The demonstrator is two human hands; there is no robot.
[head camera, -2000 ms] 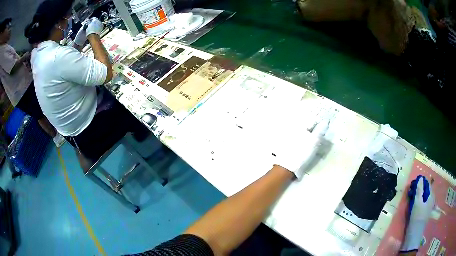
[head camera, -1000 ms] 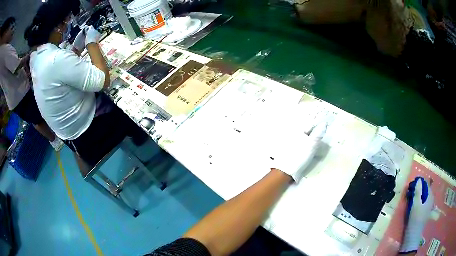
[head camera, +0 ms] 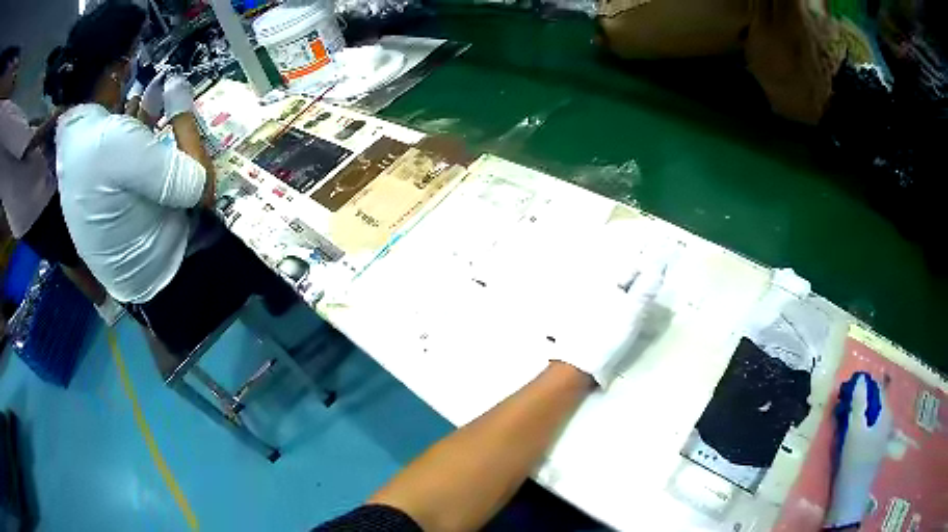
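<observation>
My left hand (head camera: 622, 330), in a white glove, reaches out low over the white part of the bench covering (head camera: 447, 301). It blurs into the bright surface, and I cannot tell whether it holds anything. My right hand (head camera: 860, 442), in a white glove with blue fingers, rests on the pink-red covering (head camera: 910, 457) at the right. Its fingers look curled, and no held thing can be made out. Between the hands a crumpled black cloth (head camera: 751, 403) lies flat, with a pale pad edge (head camera: 717, 464) showing below it.
A person in a white top (head camera: 120, 197) works at the bench's far left, beside a metal stool (head camera: 234, 384). Another person stands behind. A white bucket (head camera: 298, 47) stands at the back. A green surface (head camera: 624, 135) runs along the far side, with clear plastic film on it. The floor is blue.
The whole view has shifted slightly, moving the bench and hands a little left in the picture. Both hands keep nearly the same places on the bench.
</observation>
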